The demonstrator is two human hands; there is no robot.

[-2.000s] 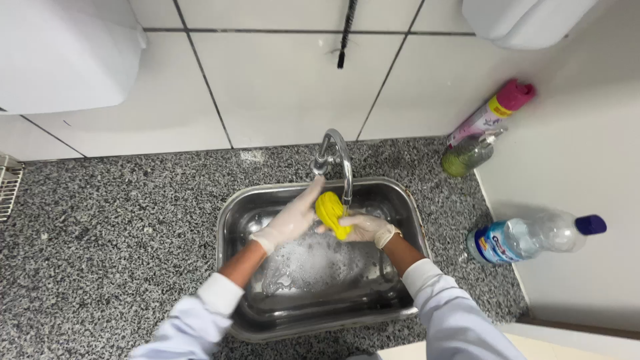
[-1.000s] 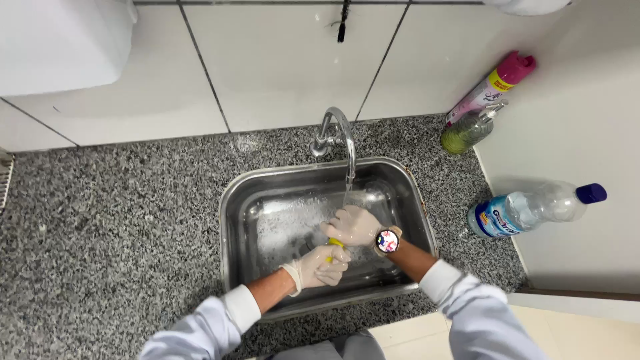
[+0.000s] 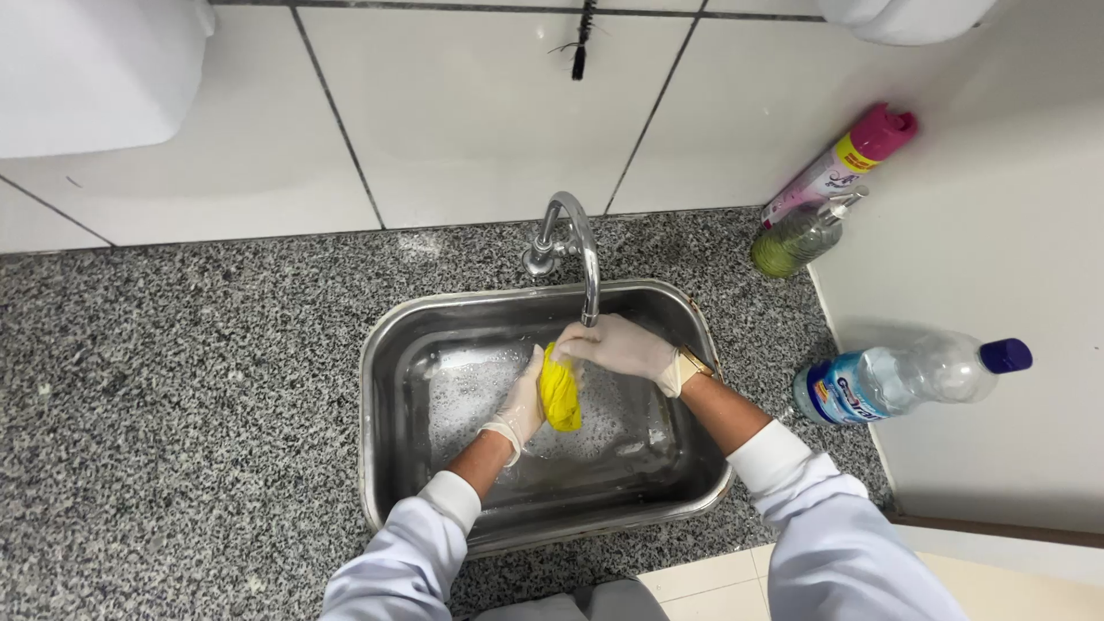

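A wet yellow cloth-like item (image 3: 561, 392), whose exact kind I cannot tell, is held over the stainless steel sink (image 3: 373, 414). My left hand (image 3: 523, 404), in a pale thin glove, grips its left side. Also gloved, my right hand (image 3: 623, 349) has its fingers at the item's top end, just under the spout of the chrome faucet (image 3: 590, 285). A watch with a gold-coloured edge (image 3: 694, 362) is on my right wrist. Soapy water with bubbles (image 3: 470, 388) covers part of the sink bottom.
Right of the sink stand a clear plastic bottle with a dark blue cap (image 3: 914, 379), a pump bottle of green liquid (image 3: 793, 241) and a pink-capped aerosol can (image 3: 841, 168). A black bristle brush (image 3: 580, 52) hangs on the tiled wall. White dispensers flank it above the granite counter (image 3: 172, 414).
Both hands have risen from low in the sink toward the spout. More of the yellow item shows now, hanging in longer folds than before.
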